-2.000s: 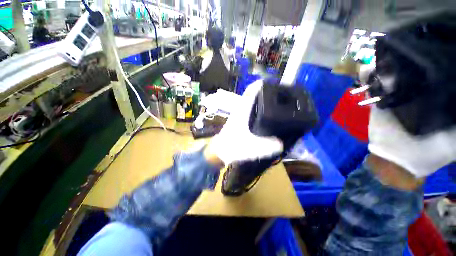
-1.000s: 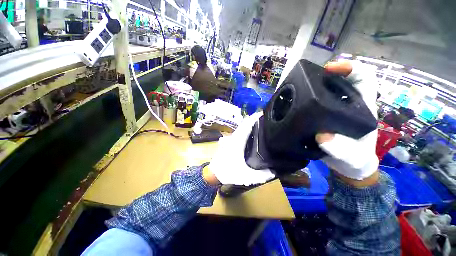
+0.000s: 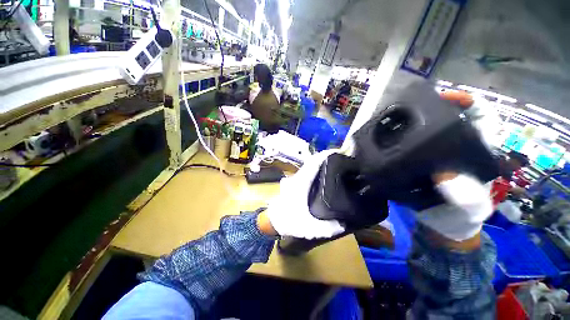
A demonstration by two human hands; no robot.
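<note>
A large black block (image 3: 425, 147) with a round recessed socket on one face is raised above the table's right side. My right hand (image 3: 465, 200) grips it from the right in a white glove, with bare fingertips showing. My left hand (image 3: 306, 200), also in a white glove, holds a black socket unit (image 3: 353, 194) from the left. The block and the unit touch or overlap; the join is not clear. A dark object (image 3: 292, 244) shows partly beneath my left hand at the tan table (image 3: 187, 206).
A black flat box (image 3: 264, 175), white cords and a white item (image 3: 284, 147) lie at the table's rear, beside a holder with bottles (image 3: 240, 142). Blue crates (image 3: 512, 250) stand right. A green conveyor (image 3: 81, 200) runs left. A seated person (image 3: 264, 100) is ahead.
My right hand has brought the black block from the far right, where metal pins showed, in to the unit in my left hand. Both have since shifted slightly right in view.
</note>
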